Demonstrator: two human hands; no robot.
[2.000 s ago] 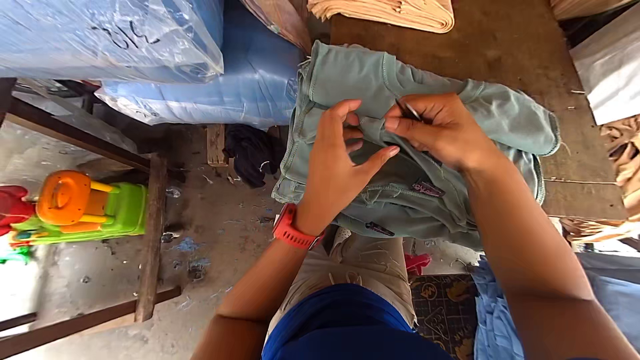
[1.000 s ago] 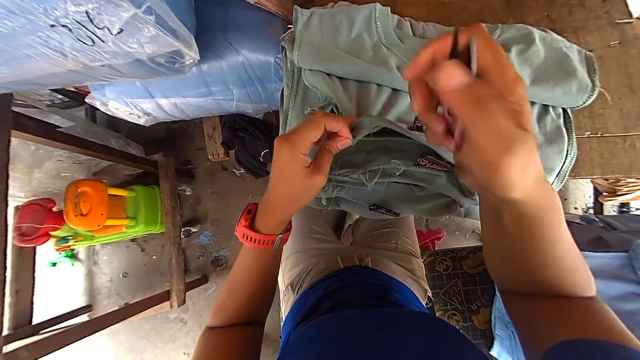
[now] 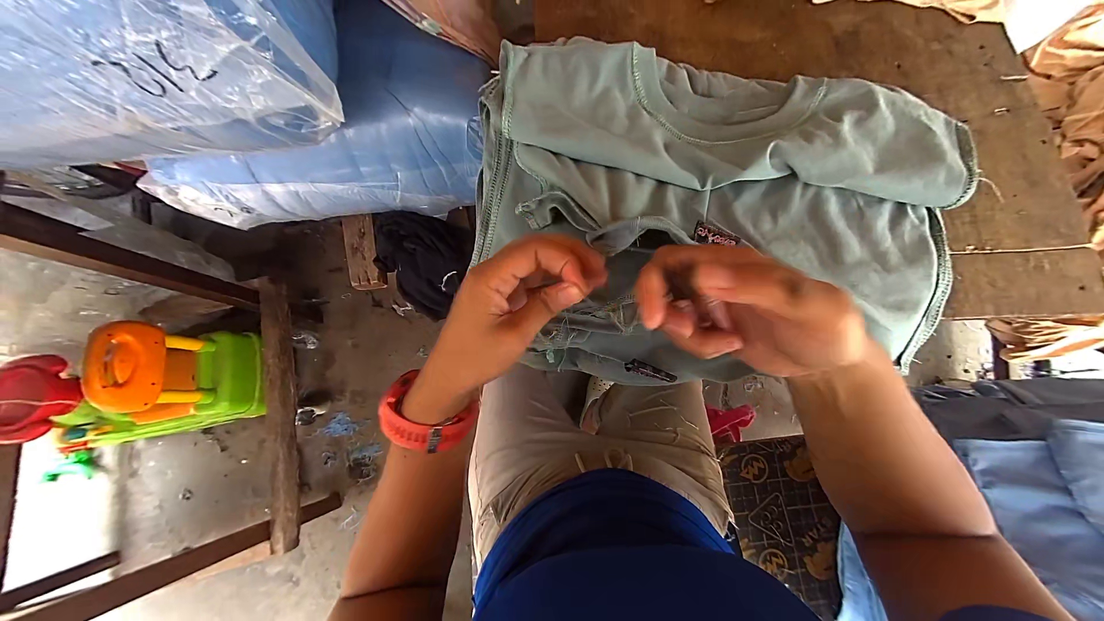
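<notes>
Grey-green knit garments (image 3: pixel 742 198) lie stacked and partly folded, inside-out seams showing, with a curved neckline at the far side and small dark labels. My left hand (image 3: pixel 539 297), a red watch on its wrist, is over the near left part of the stack, thumb and index fingertips close together; whether a thread or cloth edge is between them cannot be told. My right hand (image 3: pixel 746 306), blurred, hovers just right of it with curled fingers around a small dark tool (image 3: pixel 684 280), mostly hidden. Loose threads lie on the cloth below the hands.
The stack rests on a brown wooden table (image 3: pixel 1018 190). Plastic-wrapped blue bundles (image 3: pixel 319 172) are at the upper left. A wooden frame (image 3: pixel 280 414) and a colourful plastic toy (image 3: pixel 172 371) stand at the left. Light-blue cloth (image 3: pixel 1026 492) lies at the lower right, tan cloth (image 3: pixel 1074 129) at the far right.
My right hand has come down from its raised position a second ago, back beside my left hand. The far garment's curved neckline now shows more fully.
</notes>
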